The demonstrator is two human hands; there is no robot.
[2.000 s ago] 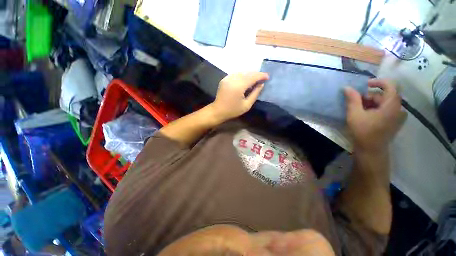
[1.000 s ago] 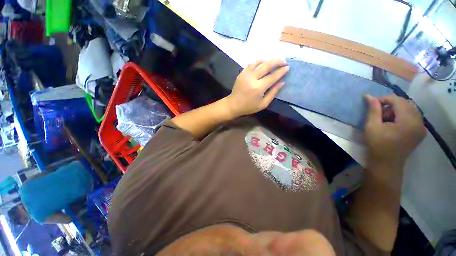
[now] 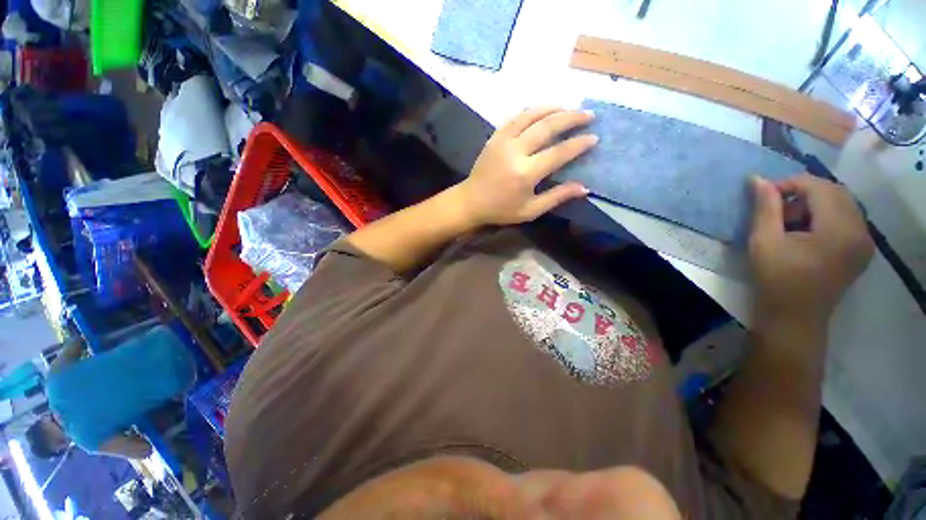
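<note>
A pale grey-blue denim panel (image 3: 675, 168) lies on the white table, near its front edge. My left hand (image 3: 533, 165) rests on the panel's left end with its fingers spread. My right hand (image 3: 807, 234) pinches the panel's right end between thumb and fingers. A tan-brown wooden strip (image 3: 711, 86) lies just behind the panel. The presser foot and needle area (image 3: 899, 93) of the sewing machine is at the right edge of the picture, partly cut off.
Another denim piece (image 3: 475, 30) lies at the back left of the table (image 3: 543, 76). A dark strip (image 3: 894, 264) runs past my right hand. A red plastic basket (image 3: 228, 244) with a clear bag stands left of me. A person in teal (image 3: 122, 386) is at the far left.
My left hand's fingers were pinching the panel's left end and are now spread on it. My right hand keeps its pinch. The view has shifted, moving the table things slightly.
</note>
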